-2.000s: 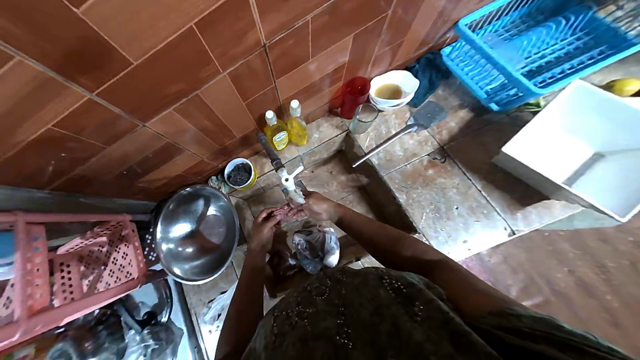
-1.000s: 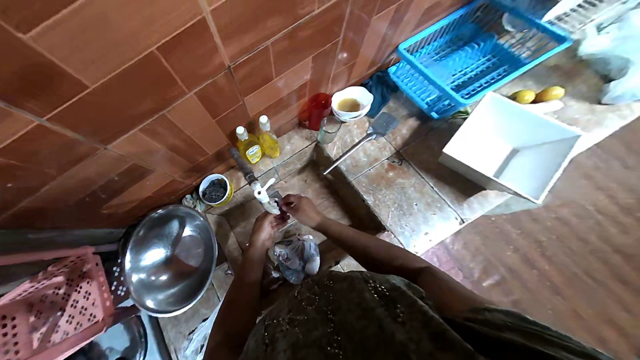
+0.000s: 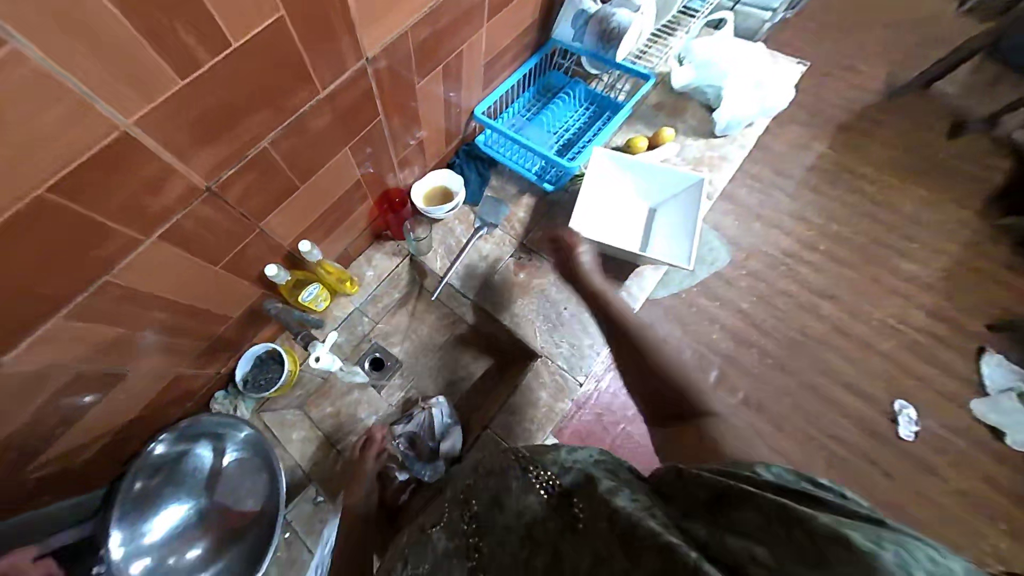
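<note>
My right hand is blurred beside the near left corner of a white rectangular container; whether it touches the container or holds anything cannot be told. Low in the tiled sink, my left hand is next to a clear plastic bag with something in it; its grip is unclear. The white tap points over the basin near the square drain. A metal spatula lies on the counter between the sink and the container.
Two yellow-liquid bottles, a red cup, a drinking glass and a white bowl stand along the wall. A blue dish rack, yellow fruits and white plastic bags are farther right. A steel bowl is at left.
Both hands were together under the tap; they have parted. My right hand has moved right to the white container, and my left hand has come down beside the plastic bag. The view has shifted right.
</note>
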